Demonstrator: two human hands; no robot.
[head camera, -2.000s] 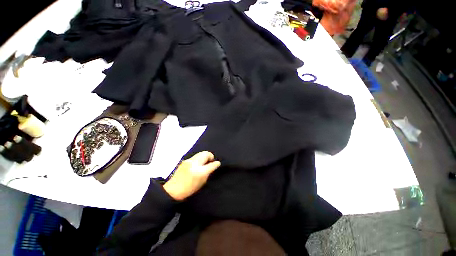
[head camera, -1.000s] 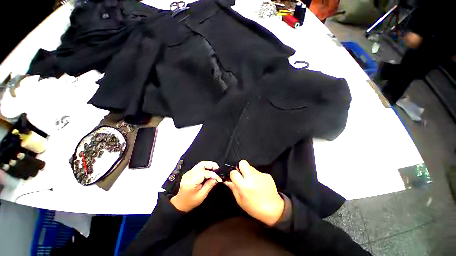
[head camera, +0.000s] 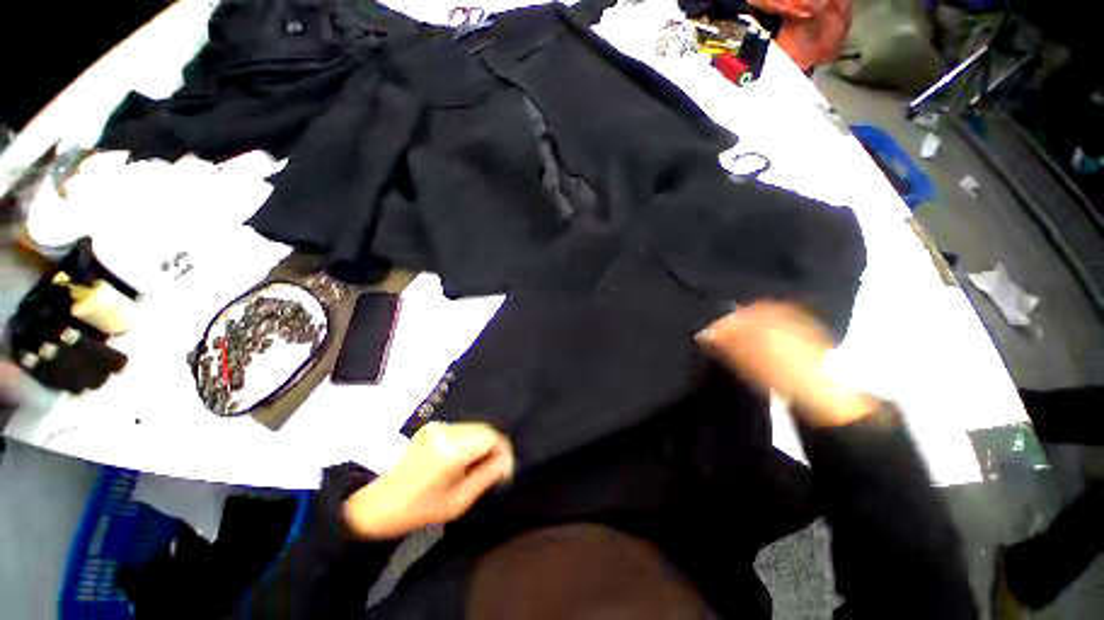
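A black jacket (head camera: 581, 351) lies from my lap up over the white table. My left hand (head camera: 438, 477) is at its near edge, with the fingers closed on the cloth. My right hand (head camera: 777, 354) is blurred, over the jacket's right part, with its fingertips at the cloth; whether they grip it cannot be told. A sleeve cuff (head camera: 433, 400) with a short row of shiny buttons shows just above my left hand. A round white tray (head camera: 276, 363) of small metallic buttons, with a red bit, stands to the left.
A phone (head camera: 367, 338) lies beside the tray. More dark jackets (head camera: 327, 133) cover the far table. A pale crumpled heap (head camera: 157, 218) and a black-and-yellow item (head camera: 79, 317) are at left. Thread spools (head camera: 736, 67) lie at the far edge. A blue crate (head camera: 103, 557) is below left.
My hands were together at the jacket's near edge a second ago. Now they are apart: my right hand has moved right and away from me, my left slightly left and nearer.
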